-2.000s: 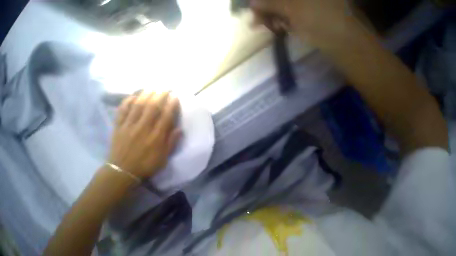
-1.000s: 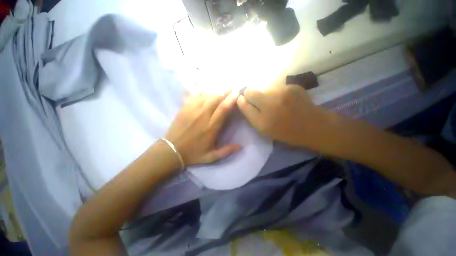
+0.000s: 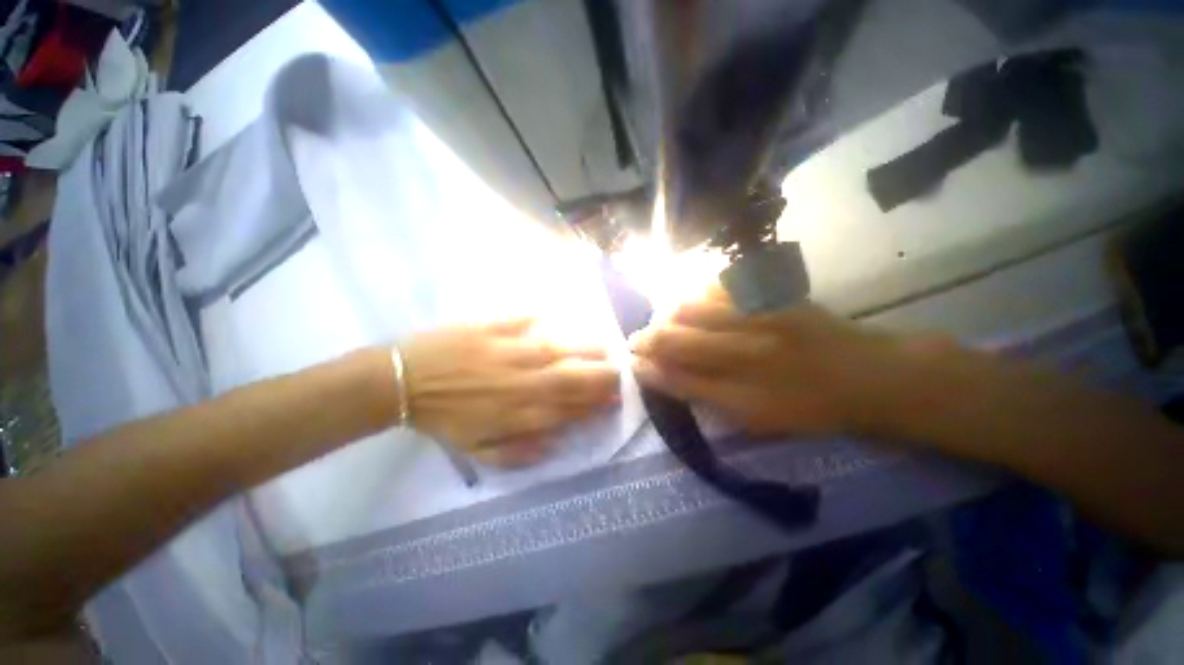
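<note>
A pale grey-white garment panel [image 3: 390,221] lies on the machine table, with one part folded over at the left. My left hand [image 3: 513,390] lies flat on the panel, fingers pointing at the needle area. My right hand [image 3: 740,364] pinches a dark fabric strip [image 3: 695,455] beside the panel's edge. The strip's free end hangs over the ruler-marked table edge. Its upper end runs under the bright glare at the needle, where the contact with the panel is washed out. A small grey block [image 3: 766,276] sits just above my right hand.
The sewing machine head [image 3: 519,91] stands over the needle area. Spare dark strips [image 3: 987,124] lie right of it. Long folds of pale cloth [image 3: 123,286] hang at the left. A flat dark item [image 3: 1156,286] is at the right. Grey and dark cloth [image 3: 831,598] lies below the table edge.
The panel's curved end and both hands have moved up to the needle. The dark strip now trails from my right hand. The machine head fills more of the view.
</note>
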